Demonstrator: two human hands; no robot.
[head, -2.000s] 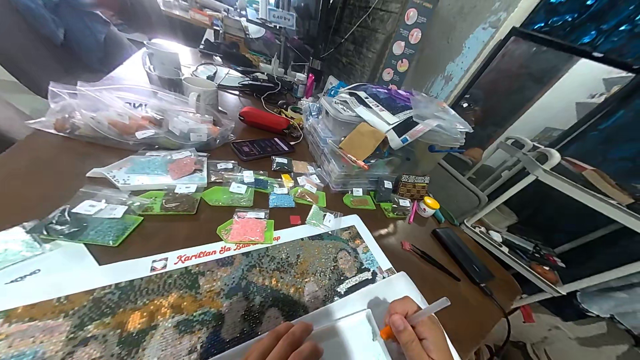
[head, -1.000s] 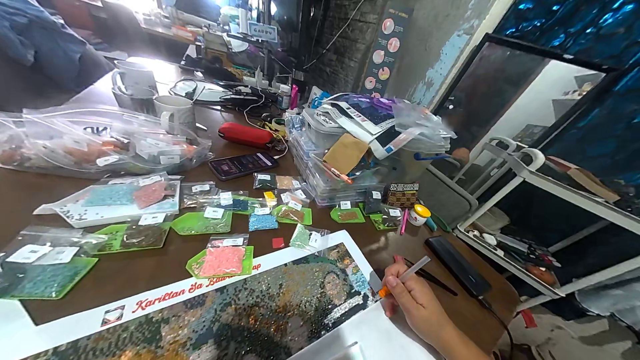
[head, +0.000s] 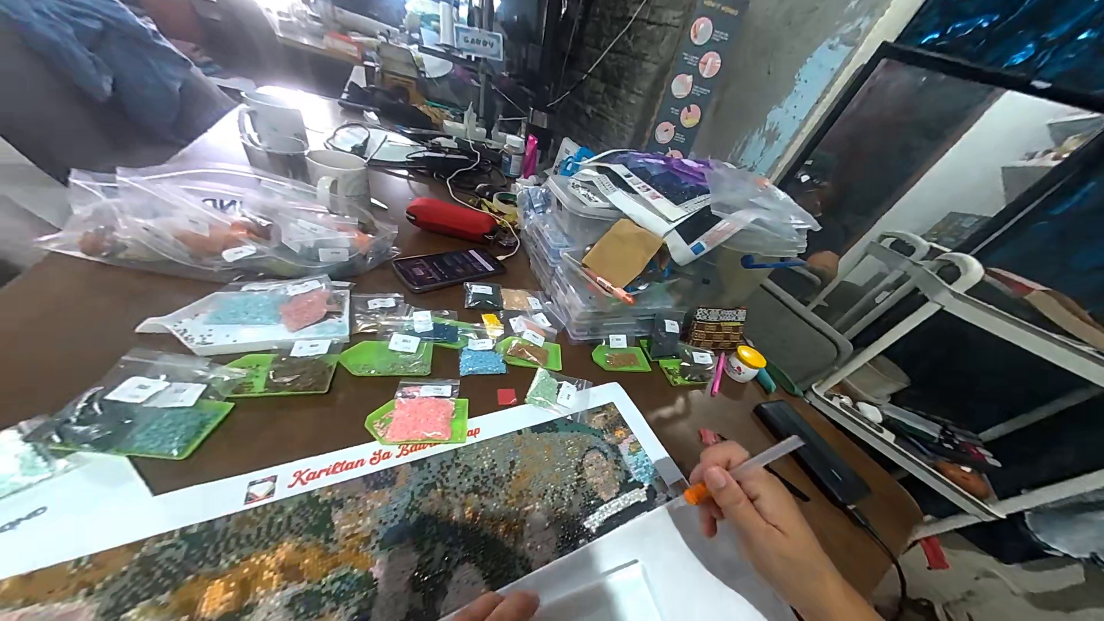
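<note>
A diamond painting canvas (head: 379, 509), largely covered with small drills, lies across the table's near part. My right hand (head: 750, 509) grips a diamond painting pen (head: 768, 461) with a clear barrel and an orange tip, held at the canvas's right edge. Only the fingertips of my left hand (head: 500, 606) show at the bottom edge, by the white sheet and a white tray (head: 604, 595); what they hold cannot be seen. Beyond the canvas, a bag of pink drills (head: 420, 420) rests on a green tray. A bag of pale green drills (head: 543, 390) touches the canvas's upper border.
Several green trays (head: 388, 358) with drill bags line the table. Behind stand stacked clear plastic boxes (head: 569, 293), a phone (head: 448, 269), a red case (head: 451, 219), mugs (head: 338, 177) and large zip bags (head: 233, 224). A black power bank (head: 811, 453) with a cable lies right; a white cart (head: 914, 379) stands beyond.
My right hand with the pen has moved from over the white tray to the canvas's right edge. My left hand, seen at the bottom two seconds ago, left the view and now shows only fingertips.
</note>
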